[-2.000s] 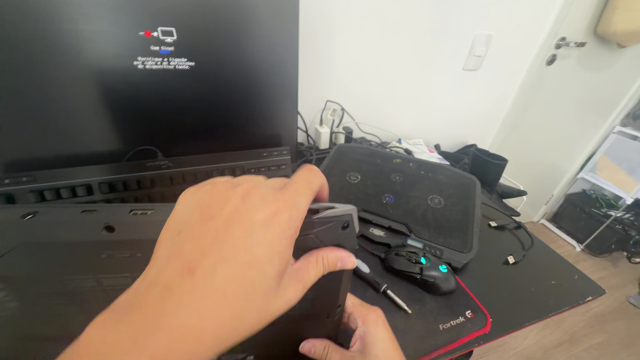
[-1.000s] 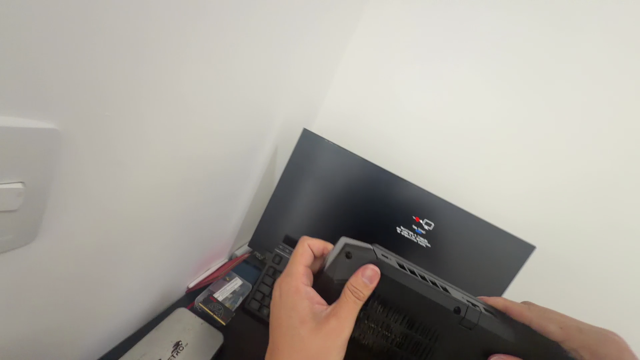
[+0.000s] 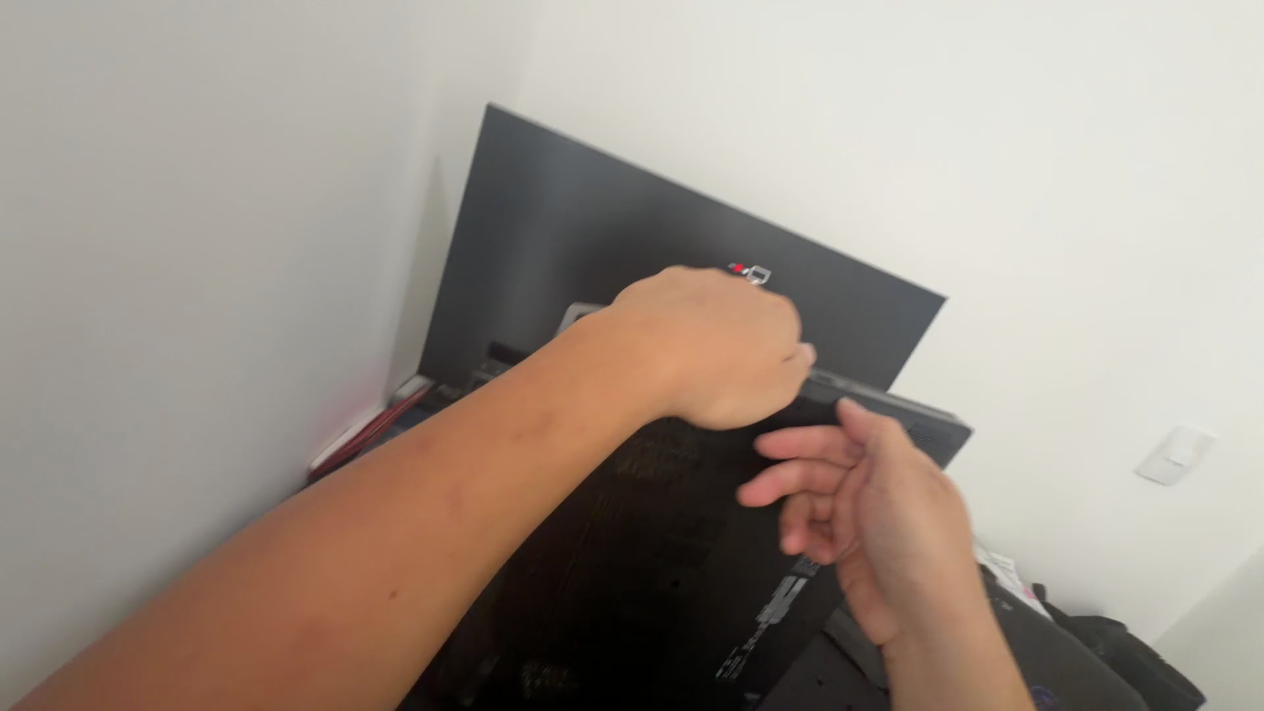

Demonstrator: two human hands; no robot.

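A black laptop (image 3: pixel 632 553) stands tilted up with its underside toward me, showing vents and printed writing. My left hand (image 3: pixel 716 346) reaches across to its upper edge, the fingers curled down at the rim; whether they grip it is hidden behind the back of the hand. My right hand (image 3: pixel 879 513) is in front of the underside at the right, fingers spread and partly curled, with nothing held in it. Behind the laptop is a dark monitor (image 3: pixel 592 227) with a small red and white icon, partly covered by my left hand.
White walls meet at the left and behind the monitor. A red-edged flat item (image 3: pixel 365 434) lies at the left by the wall. At the lower right are a black cooling pad (image 3: pixel 1057 642) and a dark bundle (image 3: pixel 1126 642). A wall switch (image 3: pixel 1175 455) is at the right.
My left hand has moved from the laptop's left corner to farther along its upper edge. My right hand has come off the edge and is now in front of the underside.
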